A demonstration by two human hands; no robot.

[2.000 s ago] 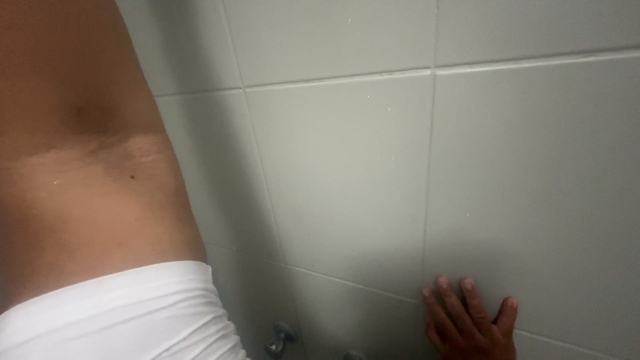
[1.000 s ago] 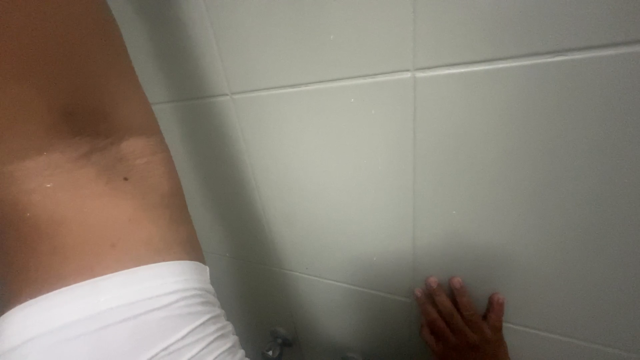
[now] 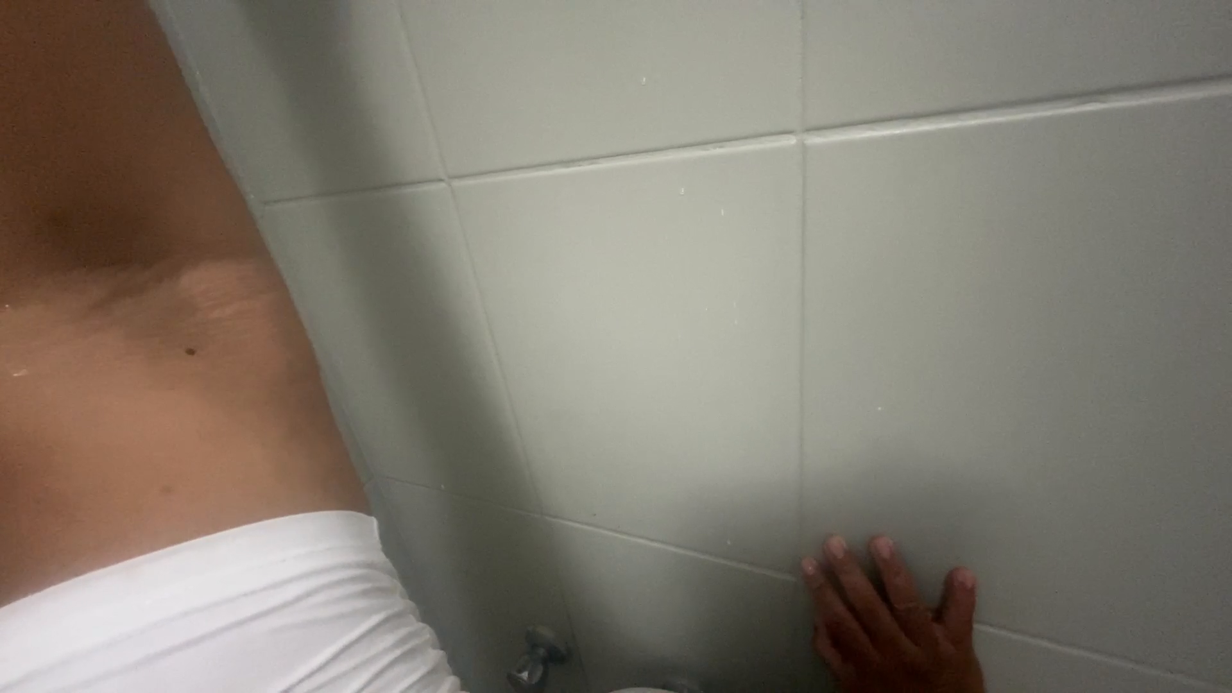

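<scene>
My right hand (image 3: 895, 626) is at the lower right, its back in view and its fingers spread against a light grey-green tiled wall (image 3: 635, 337). It holds nothing, and the wrist is cut off by the bottom edge. A dark shadow lies on the tiles around the fingertips. Bare skin of a body (image 3: 183, 404), with a crease and a small dark spot, fills the left side. Below it is a gathered white garment (image 3: 231, 606). My left hand is out of view.
A shiny metal fitting (image 3: 534, 659) stands out near the wall at the bottom, left of the hand. Beside it, a pale rounded edge (image 3: 640, 690) just shows at the bottom border. A long shadow runs down the tiles next to the body.
</scene>
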